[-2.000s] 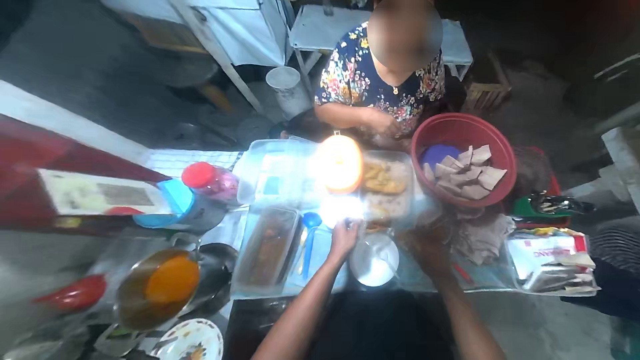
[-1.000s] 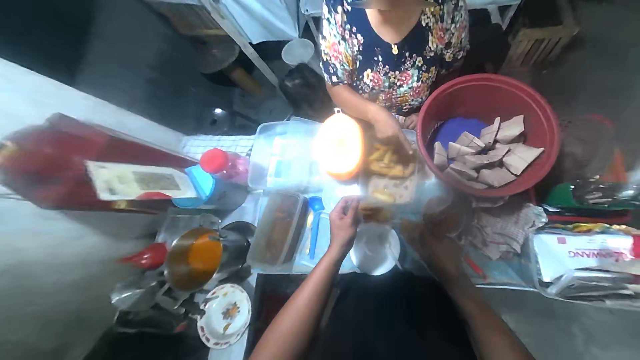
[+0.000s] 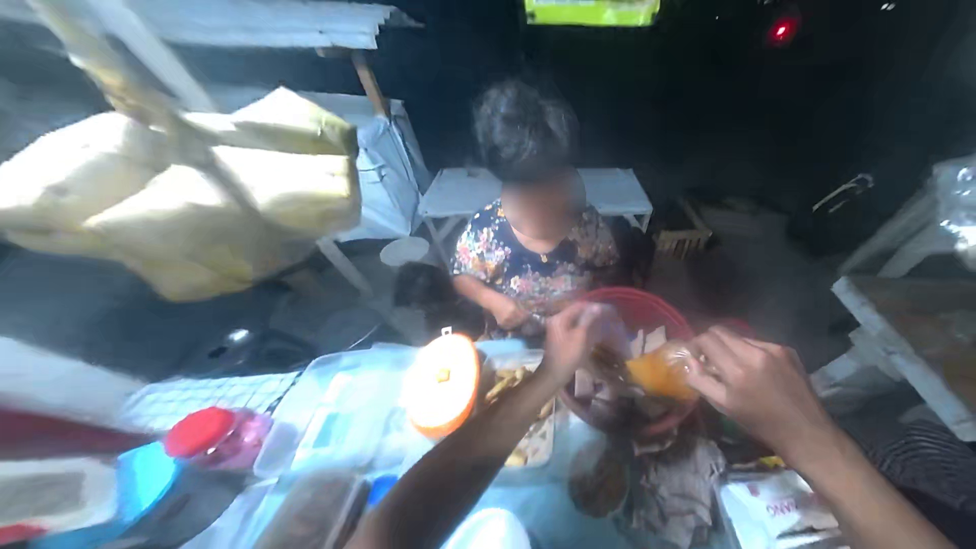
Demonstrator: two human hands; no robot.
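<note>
My right hand (image 3: 736,374) grips a clear plastic bag of orange liquid (image 3: 662,372) above the right part of a red plastic basin (image 3: 648,301). Raised at the basin's left side is my left hand (image 3: 576,335), blurred, with clear plastic at its fingers; its hold cannot be made out. Pale folded pieces (image 3: 648,341) lie in the basin. Left of my left forearm a bright orange-rimmed lamp (image 3: 442,385) glows. Partly behind that forearm, a clear container (image 3: 543,450) holds yellowish food pieces.
A person (image 3: 534,252) in a floral top sits across the table. At left are a red-lidded jar (image 3: 202,433) and a clear plastic box (image 3: 343,412). A crumpled cloth or paper (image 3: 675,488) lies near my right forearm. Pale bags (image 3: 229,198) hang at upper left.
Both my hands have moved up from the table's near side to the basin. The bag of orange liquid now shows at my right hand. The person's arm has drawn back from the food container. The view has tilted up.
</note>
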